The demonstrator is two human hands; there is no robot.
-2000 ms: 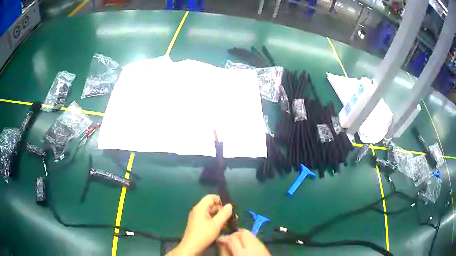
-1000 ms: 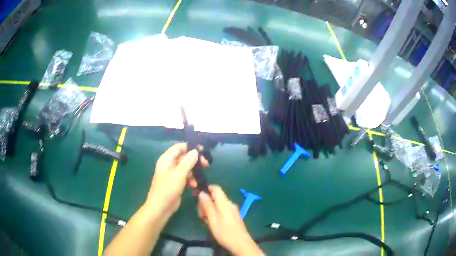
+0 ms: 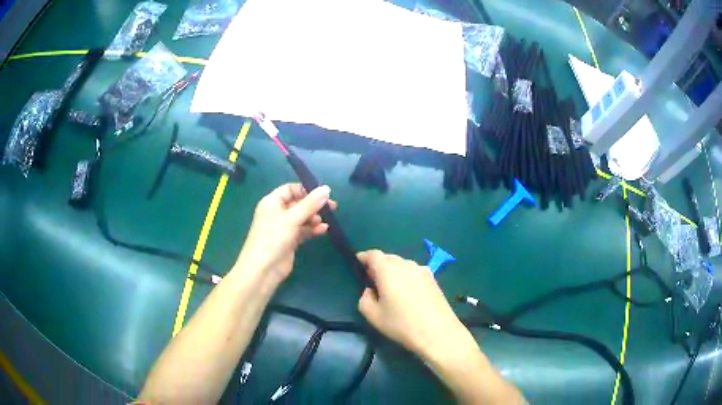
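Note:
A black protective sleeve runs diagonally over a branch of the wire harness. Red power leads with white ends stick out of its upper left end. My left hand pinches the sleeve near its upper part. My right hand is closed around its lower part. The black wire harness lies across the table front, passing beneath my right hand. Thin branches with white tips hang toward the near edge. The lower end of the sleeve is hidden by my right hand.
A white paper sheet lies beyond my hands. Bundles of black sleeves lie to its right. Two blue T-shaped tools lie right of my hands. Clear bags lie at the left. White uprights with a panelled block stand at the right.
My hands have moved apart along the sleeve, and the red leads now show clearly at its end. The view has shifted, so more of the near table and harness branches shows.

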